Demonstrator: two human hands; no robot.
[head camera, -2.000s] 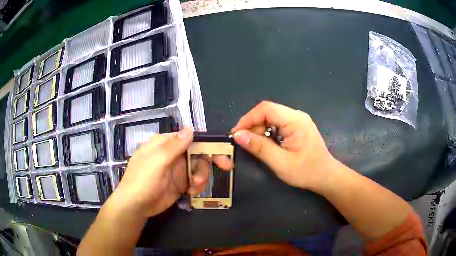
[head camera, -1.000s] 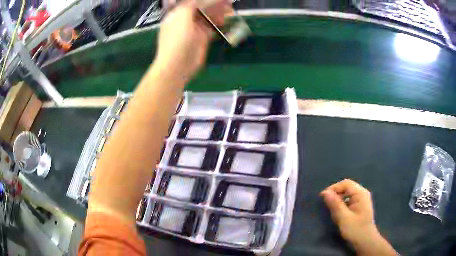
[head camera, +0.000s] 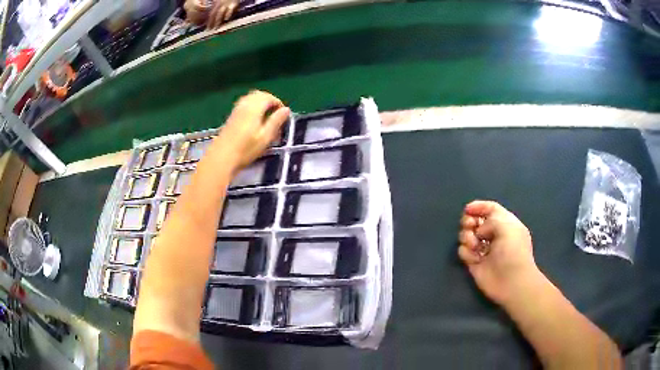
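The whitish blister tray (head camera: 375, 181) holds black phone frames (head camera: 318, 204) in its right columns and gold-edged frames (head camera: 127, 251) at its left. My left hand (head camera: 253, 131) is at a back-row pocket, palm down, its fingers at the dark edge of a phone frame (head camera: 279, 137). The hand hides most of that frame, and my forearm covers part of the tray. My right hand (head camera: 499, 249) is curled over the bench right of the tray, with tiny silvery metal parts (head camera: 482, 247) showing between its fingers.
A clear bag of small metal parts (head camera: 606, 222) lies at the right. A green conveyor (head camera: 434, 65) runs behind the pale edge rail (head camera: 499, 117). A small white fan (head camera: 29, 246) stands at the left. Another person's hand (head camera: 211, 11) shows beyond the conveyor.
My left hand took the phone frame from the bench front out over the conveyor, then came back to the formerly empty tray pocket. My right hand left the frame and stays curled at the right.
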